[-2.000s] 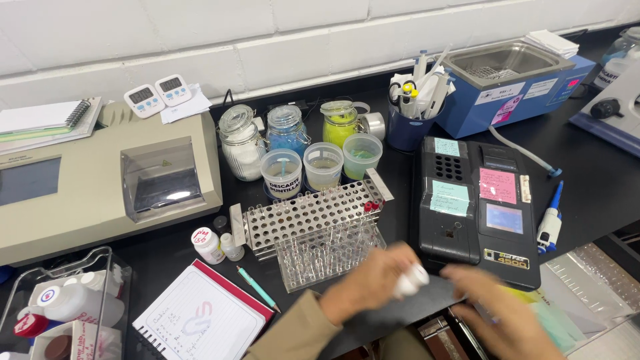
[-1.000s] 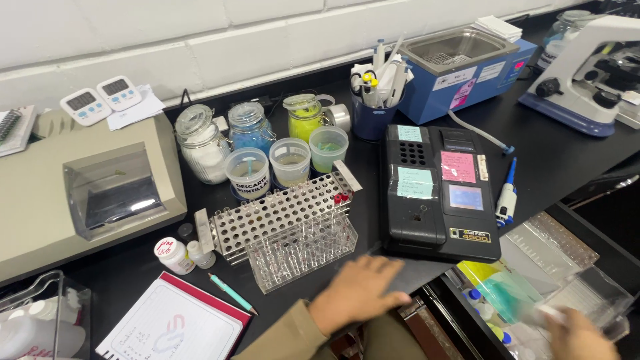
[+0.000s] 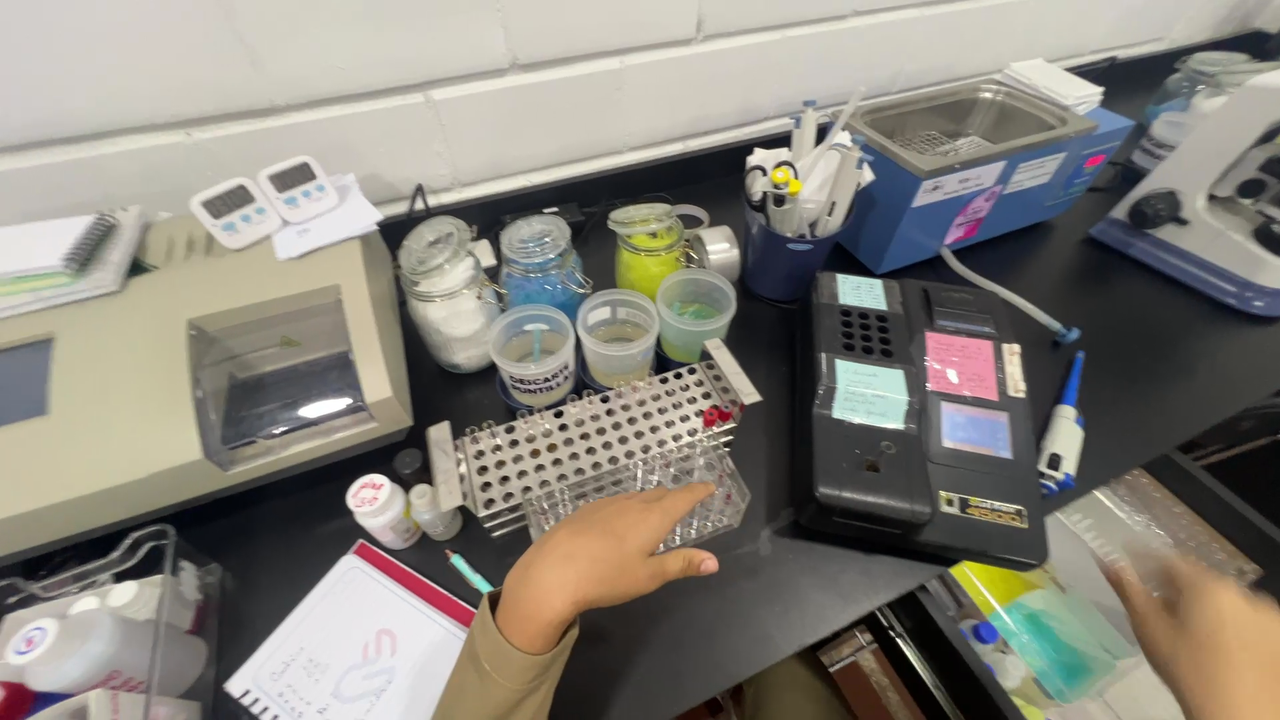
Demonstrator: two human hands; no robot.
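My left hand [image 3: 615, 555] is spread, palm down, over the front of a clear acrylic rack [image 3: 730, 500] that holds glass tubes. Behind that rack, a metal test tube rack [image 3: 580, 435] holds some tubes, with red-capped ones at its right end. At the lower right, my blurred right hand [image 3: 1190, 620] is over an open drawer [image 3: 900, 660] beside a clear plastic bag [image 3: 1150, 535]; whether it grips anything is unclear. Yellow and teal bags [image 3: 1060, 635] and blue-capped bottles [image 3: 985, 632] lie in the drawer.
A black analyzer [image 3: 880, 480] and a micropipette [image 3: 1062, 435] stand right of the racks. Plastic cups [image 3: 533, 365] and glass jars [image 3: 450, 310] are behind them. Left are small bottles [image 3: 383, 515], a notebook [image 3: 350, 640] and a beige instrument [image 3: 130, 400]. A water bath [image 3: 900, 210] and microscope [image 3: 1200, 210] stand farther back.
My right hand has moved from the bench's front edge to the drawer at the right. My left hand, closed around something white two seconds ago, is now spread over the clear rack.
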